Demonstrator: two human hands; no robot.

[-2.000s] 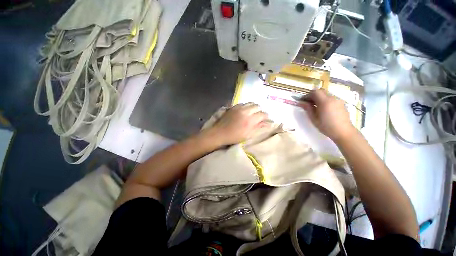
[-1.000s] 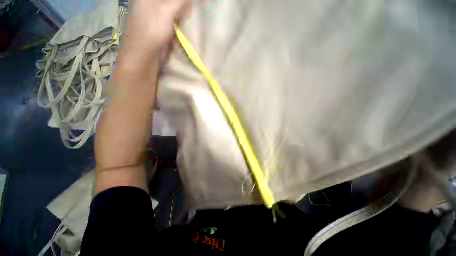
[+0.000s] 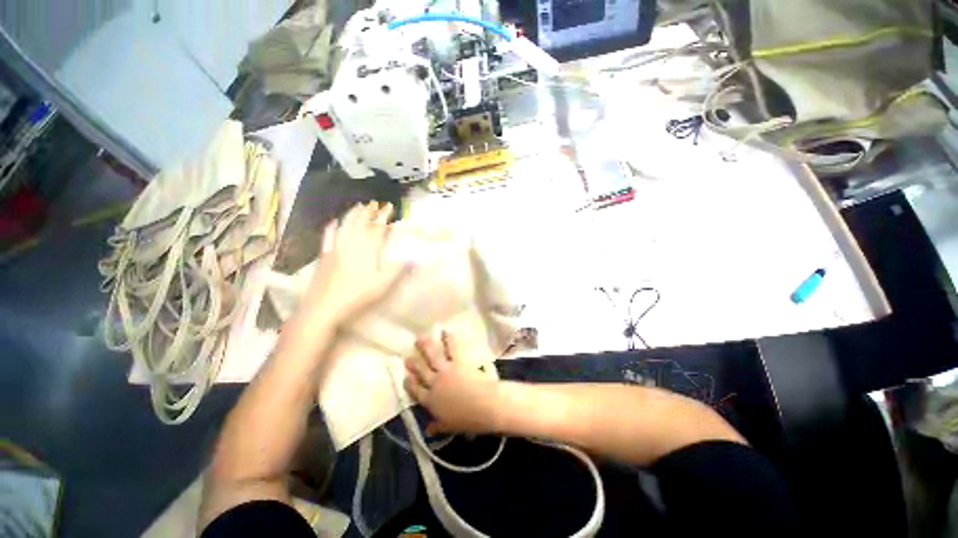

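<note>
A beige bag body (image 3: 431, 284) lies across the front edge of the table and hangs over it, its long straps (image 3: 441, 494) looping down over the lap. My left hand (image 3: 362, 257) lies on the bag's upper left part with its fingers spread. My right hand (image 3: 450, 387) is on the bag's lower part near the table edge, fingers bent; whether it pinches the cloth is not clear. The yellow-orange clamp frame (image 3: 473, 168) sits under the sewing machine head (image 3: 383, 121), beyond the bag.
Stacked bags (image 3: 194, 226) with hanging straps lie at the left. Thread snips (image 3: 612, 198), a coiled black cord (image 3: 685, 128) and a bright blue stick (image 3: 808, 286) lie on the white table (image 3: 693, 252). More beige bags (image 3: 840, 63) are at the upper right.
The bag was under the machine area, then lifted and blurred close to the camera. Now it lies lower, turned over, with both hands on it. The view has shifted, showing more table on the right.
</note>
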